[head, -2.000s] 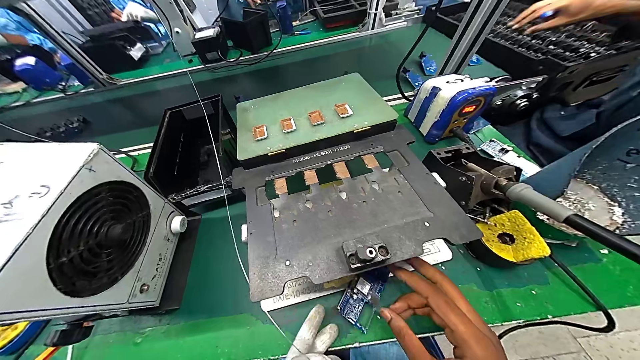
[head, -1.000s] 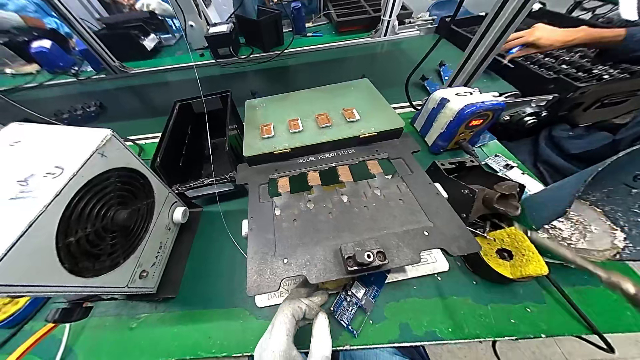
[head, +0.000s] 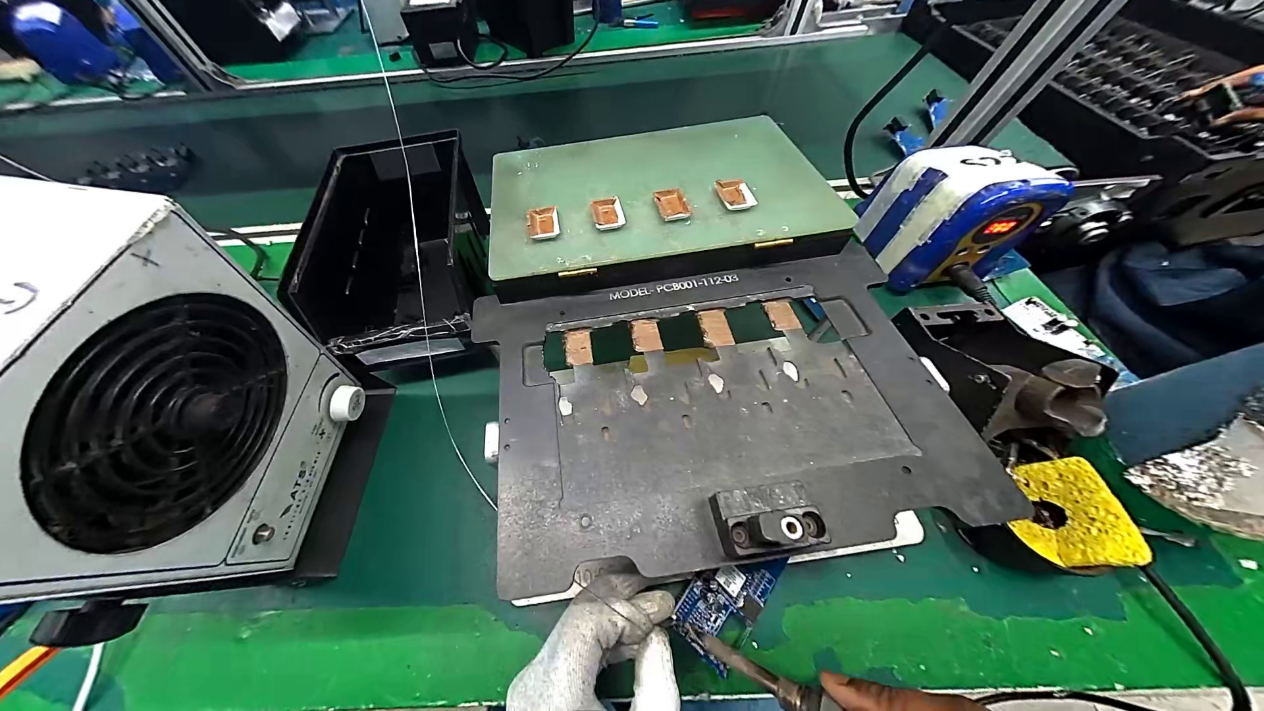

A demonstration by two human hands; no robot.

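My left hand (head: 602, 637), in a pale glove, is at the bottom centre, its fingertips closed on a thin solder wire (head: 607, 600) beside a blue circuit board (head: 729, 604). Bare and partly cut off by the bottom edge, my right hand (head: 889, 693) grips a soldering iron (head: 765, 674). The iron's tip reaches the lower left part of the board; whether it touches is hard to tell. The board's upper edge lies against or under the front of a dark fixture plate (head: 731, 425) with a black clamp block (head: 770, 518).
At left stands a bench fan (head: 168, 395), with a black bin (head: 385, 237) behind it. A green-topped block (head: 662, 168) is behind the plate. To the right are a blue soldering station (head: 958, 217), an iron holder (head: 1037, 395) and a yellow sponge (head: 1081, 513). Another person's hand (head: 1229, 99) is at far right.
The soldering iron, in its holder two seconds ago, is now at the board in my right hand. My right hand left the board. My left hand now pinches the wire beside the board.
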